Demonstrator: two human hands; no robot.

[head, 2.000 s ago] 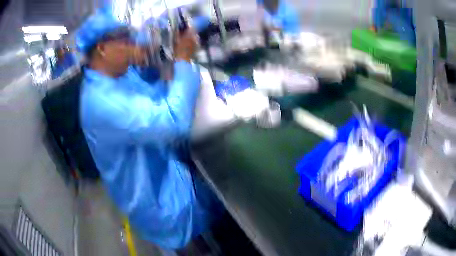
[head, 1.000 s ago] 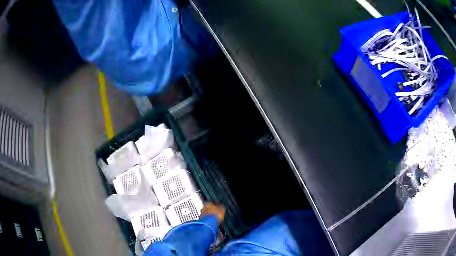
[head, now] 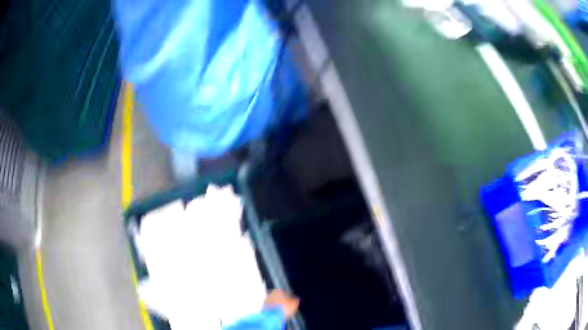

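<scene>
A dark green crate [head: 274, 258] stands low beside the table and holds white parts [head: 193, 258], which are blurred and overexposed, so their shapes do not show. My left hand [head: 282, 301] is small and blurred at the crate's right rim, beside the white parts, with a blue sleeve below it. Whether its fingers grip anything cannot be told. My right hand is not in view.
A person in a blue smock [head: 200, 71] is beyond the crate. A green belt surface [head: 425, 174] with a pale edge runs along the right. A blue bin [head: 516, 238] holds white cables [head: 548, 200]. A yellow line [head: 127, 148] marks the floor at left.
The view has swung from the person and belt down to the crate. Since a second ago, the crate and blue bin sit lower in view, and a dark green shape has appeared at upper left.
</scene>
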